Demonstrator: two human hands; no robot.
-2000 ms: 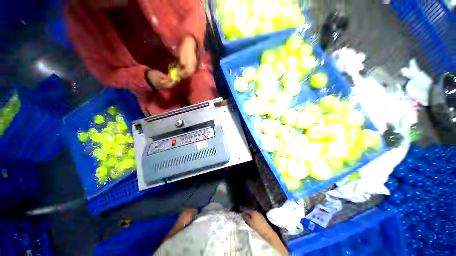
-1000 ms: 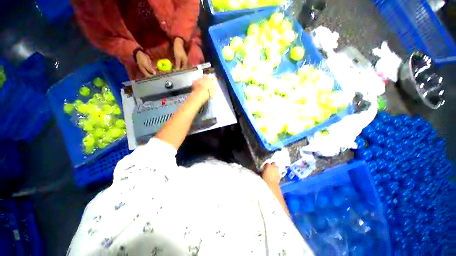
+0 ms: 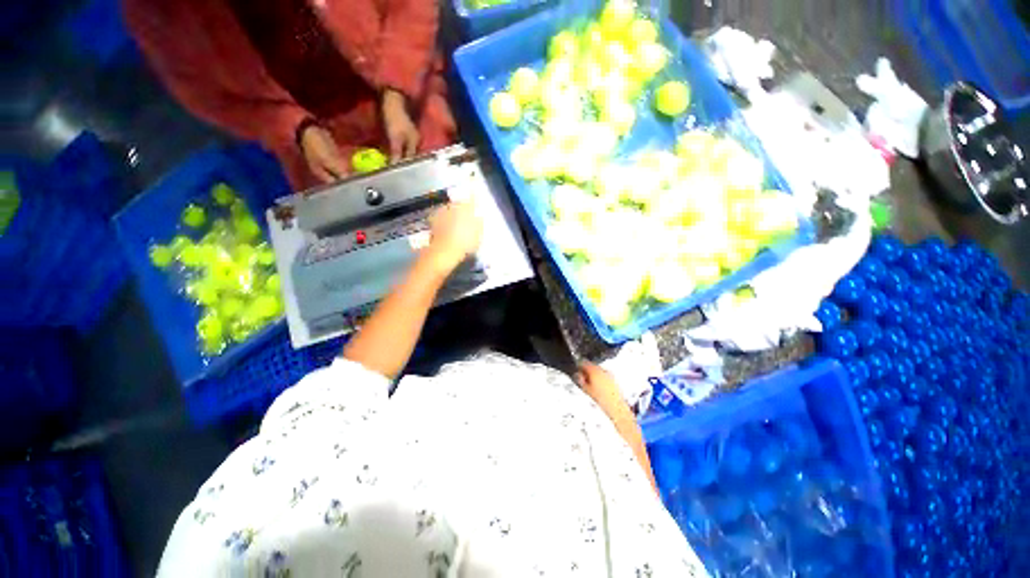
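Note:
A grey-white bag heat sealer [image 3: 378, 265] with a red light stands before me, slightly left of centre. My left hand [image 3: 454, 234] is over the right part of its top panel, blurred; its fingers are not clear. My right hand [image 3: 592, 378] is at the table's near edge, beside crumpled white sheeting [image 3: 636, 367]; its fingertips are hard to make out. Across the sealer, another person's hands are on either side of a yellow-green ball [image 3: 368, 160], behind the sealer's back edge.
A blue tote [image 3: 616, 330] of yellow-green balls lies on the speckled table [image 3: 768, 361]. Another ball tote [image 3: 147, 231] is on the left. A blue tote [image 3: 849, 423] with bagged blue balls and a heap of blue balls [image 3: 937, 373] are right. A steel basin [image 3: 946, 147] sits far right.
Both my hands, low near my lap two seconds ago, have come up, the left over the sealer and the right to the table edge. The other person's ball has moved down to the sealer's back edge.

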